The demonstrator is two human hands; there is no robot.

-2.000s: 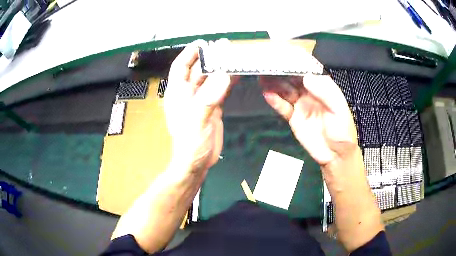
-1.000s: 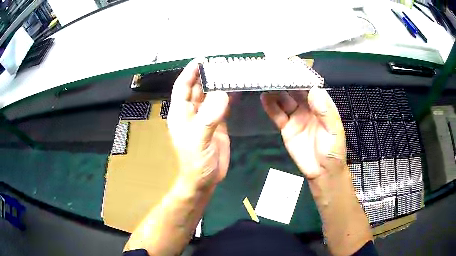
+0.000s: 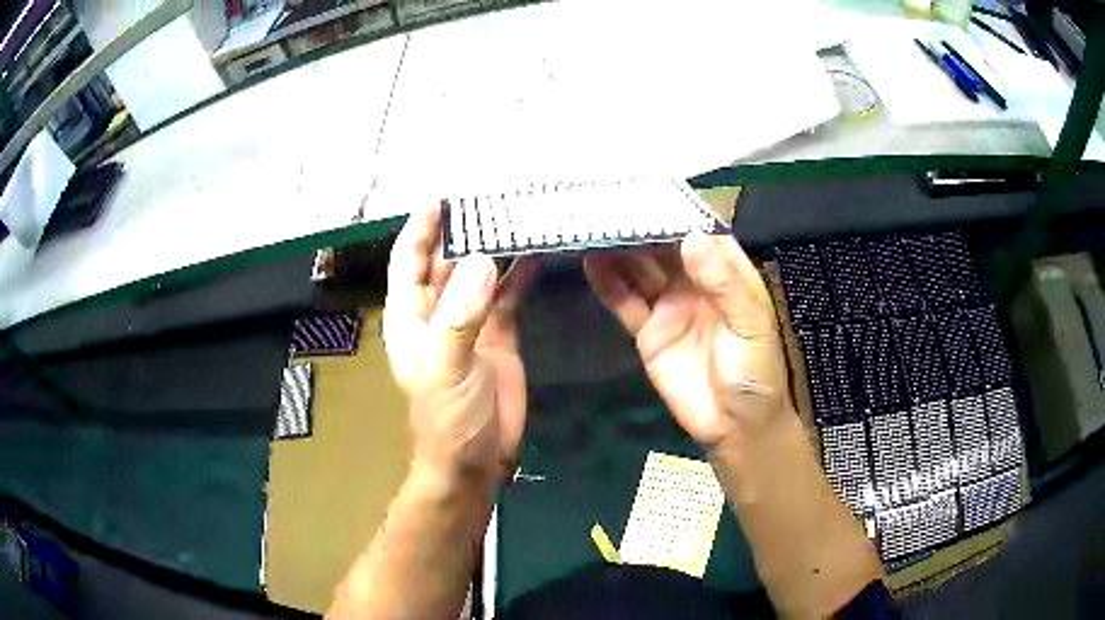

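Note:
One LED board (image 3: pixel 576 220) is held up nearly edge-on in front of me, its pegged face bright with rows of white LEDs. My left hand (image 3: pixel 454 321) grips its left end, thumb at the near edge. My right hand (image 3: pixel 703 321) grips its right end, thumb at the near corner and fingers underneath. The board's underside is hidden. A large block of laid-out boards (image 3: pixel 903 351) lies at the right, nearer rows glaring white. Two boards lie on the far left part of the cardboard sheet (image 3: pixel 327 484).
A white label sheet (image 3: pixel 674 511) and a yellow strip (image 3: pixel 605 543) lie on the green bench (image 3: pixel 557 484) between the cardboards. The raised white worktop (image 3: pixel 485 97) spans the far side, with pens (image 3: pixel 957 73) at the right. A grey box (image 3: pixel 1057 345) stands at far right.
Both hands and the held board sit lower and slightly left in view. The board's face shows more clearly, with its rows distinct. The bench items also appear lower, and more worktop shows.

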